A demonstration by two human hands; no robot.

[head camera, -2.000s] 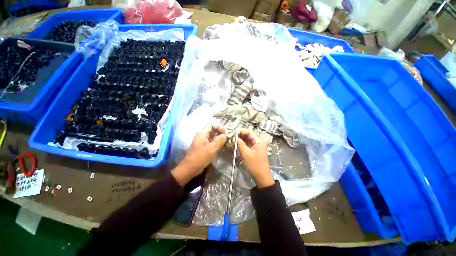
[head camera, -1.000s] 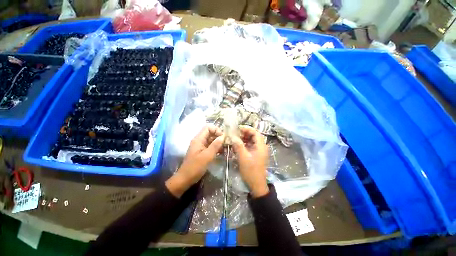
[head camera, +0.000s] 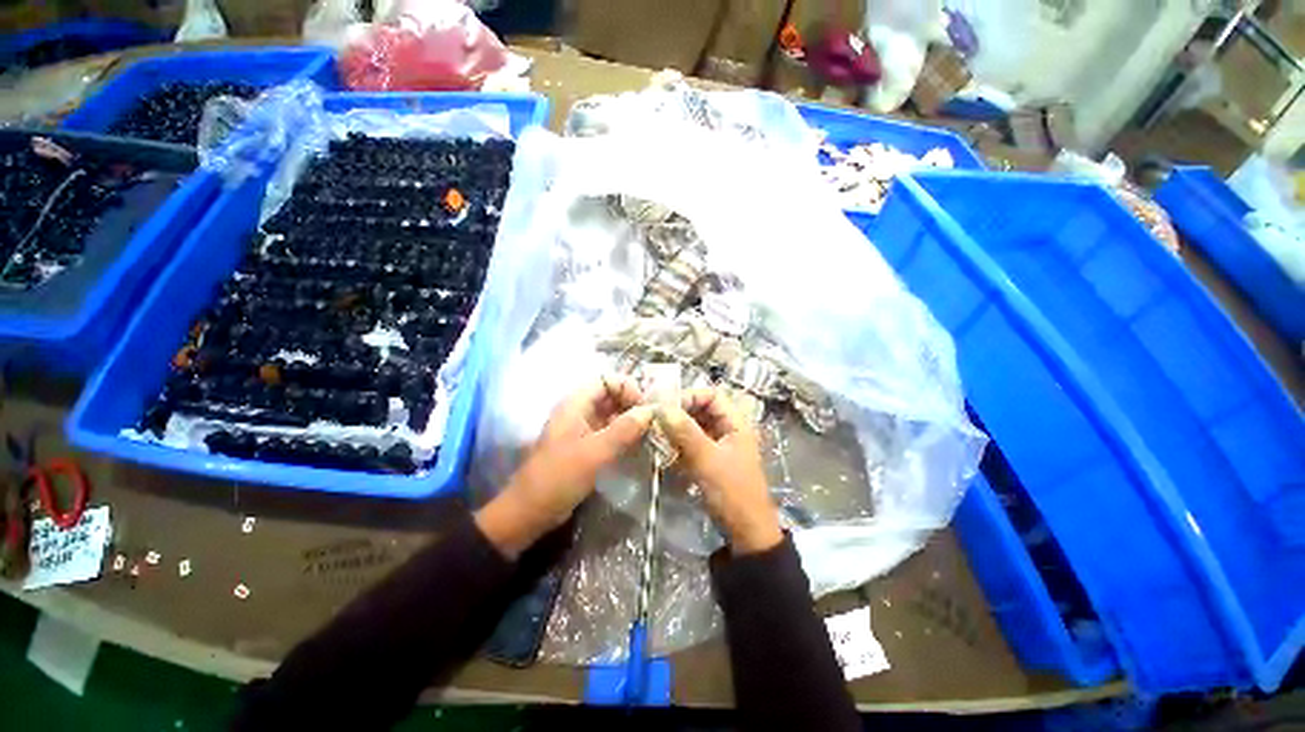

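Observation:
My left hand [head camera: 573, 455] and my right hand [head camera: 719, 455] meet at the far tip of a thin silvery rod [head camera: 653, 536]. Their fingertips pinch a small pale fabric piece [head camera: 663, 383] at the rod's tip, partly hidden by the fingers. The rod's near end sits in a bright blue holder [head camera: 630, 681] at the table edge. A loose pile of striped fabric pieces [head camera: 687, 340] lies just beyond my hands on a crinkled clear plastic bag [head camera: 916, 408].
A blue crate [head camera: 286, 476] with rows of black parts stands left. A large empty blue crate [head camera: 1131, 343] is at right. A black phone-like rectangle [head camera: 527, 622] lies left of the rod. Red-handled pliers [head camera: 60, 493] and a paper label [head camera: 856, 644] lie on the table.
Both hands stay together at the rod's tip, with the fingertips shifted slightly around the pale fabric. The camera view has shifted a little.

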